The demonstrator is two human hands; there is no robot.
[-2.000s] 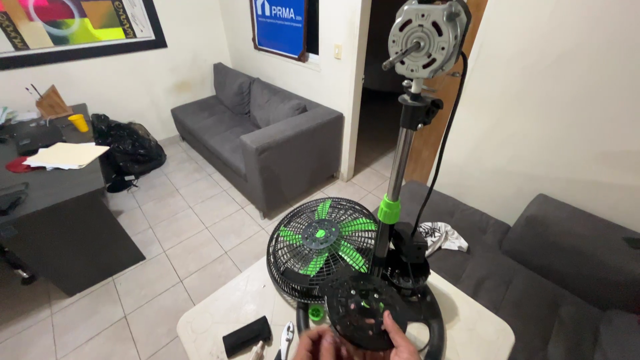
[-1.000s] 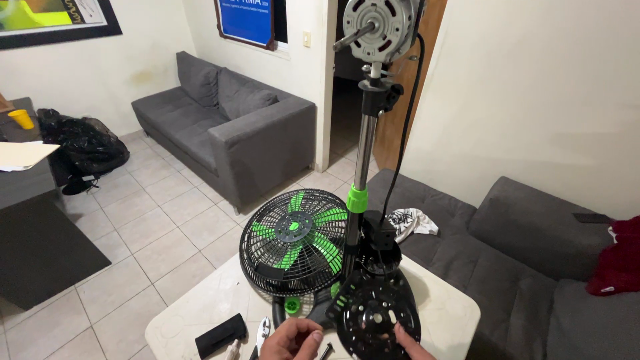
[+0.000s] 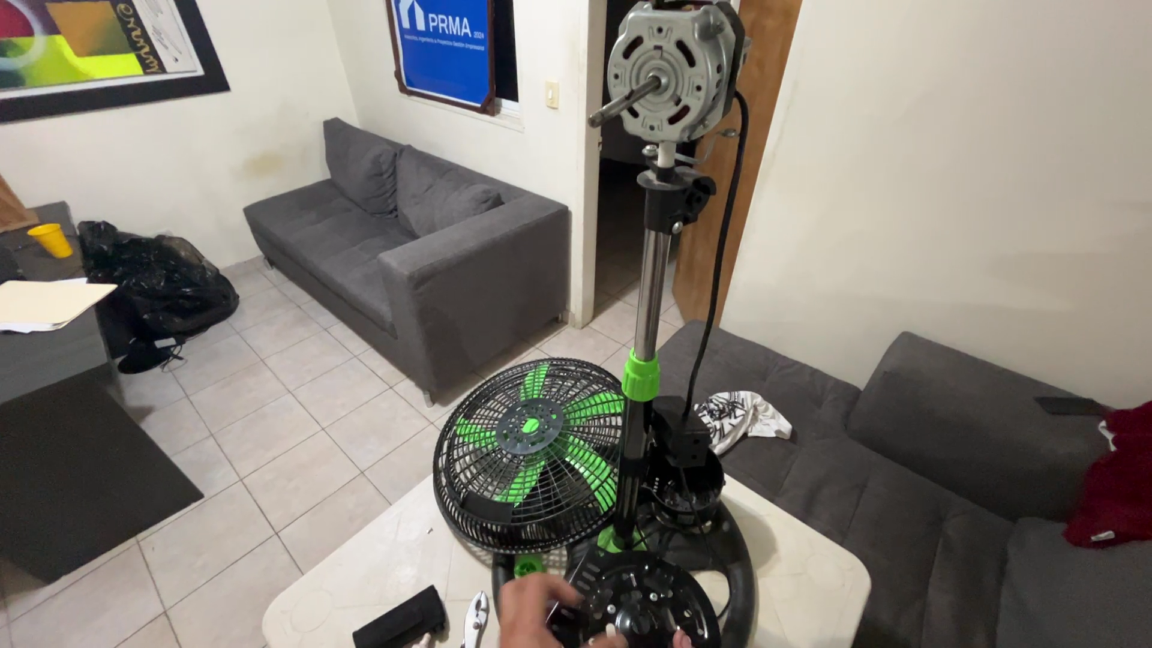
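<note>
A black round fan part (image 3: 661, 594), seemingly a motor cover, lies low in view over the fan's base (image 3: 742, 576). My left hand (image 3: 535, 612) is at its left edge, fingers bent; whether it grips anything is unclear. Of my right hand (image 3: 681, 638) only a fingertip shows at the part's lower edge. Behind them rises the fan stand's pole (image 3: 650, 297) with a green collar (image 3: 641, 376), and a bare electric motor (image 3: 673, 76) with its shaft tops it. The fan's black grille with green blades (image 3: 531, 454) leans left of the pole.
On the white table (image 3: 360, 576) lie slip-joint pliers (image 3: 475, 621) and a black pouch (image 3: 400, 617). A grey sofa (image 3: 468, 261) stands behind, another (image 3: 810, 432) at right with a white cloth (image 3: 742, 419). A black cord (image 3: 727, 234) hangs from the motor.
My left hand has moved onto the left edge of the black round part. Less of my right hand shows now. The view has shifted.
</note>
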